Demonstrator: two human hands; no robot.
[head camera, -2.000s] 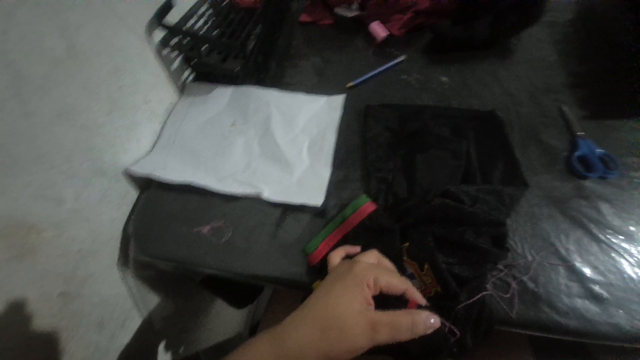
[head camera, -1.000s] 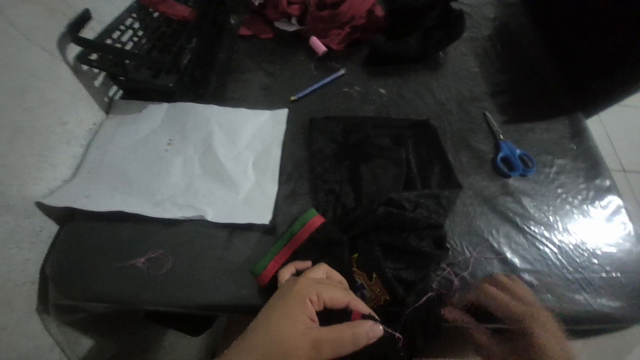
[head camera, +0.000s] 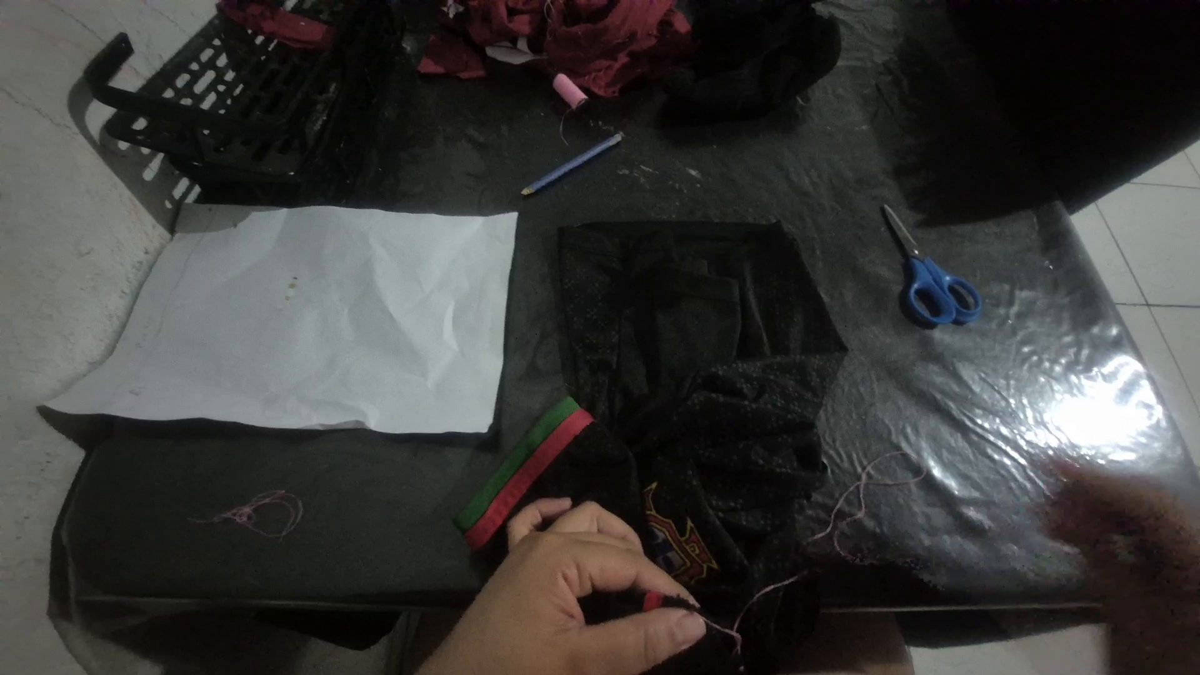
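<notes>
A black garment (head camera: 694, 375) with a green and red striped band (head camera: 525, 473) and an embroidered crest (head camera: 680, 539) lies over the table's near edge. My left hand (head camera: 591, 600) pinches a fold of it, with a bit of red trim, between thumb and index finger. Pink thread (head camera: 858, 497) runs from that pinch across the cloth and loops on the table at its right. My right hand (head camera: 1116, 544) is a dark blur at the right edge, apart from the garment; its fingers and anything in them cannot be made out.
Blue-handled scissors (head camera: 940, 286) lie to the right. White paper (head camera: 328, 319) covers the left side, a tangle of thread (head camera: 258, 514) below it. Farther back are a blue pen (head camera: 572, 164), a pink thread spool (head camera: 569, 91), dark red cloth (head camera: 609, 42) and a black plastic basket (head camera: 225, 103).
My right hand, out of view two seconds ago, was beside the thread at the garment a second ago and has moved off to the right. My left hand keeps its pinch on the cloth.
</notes>
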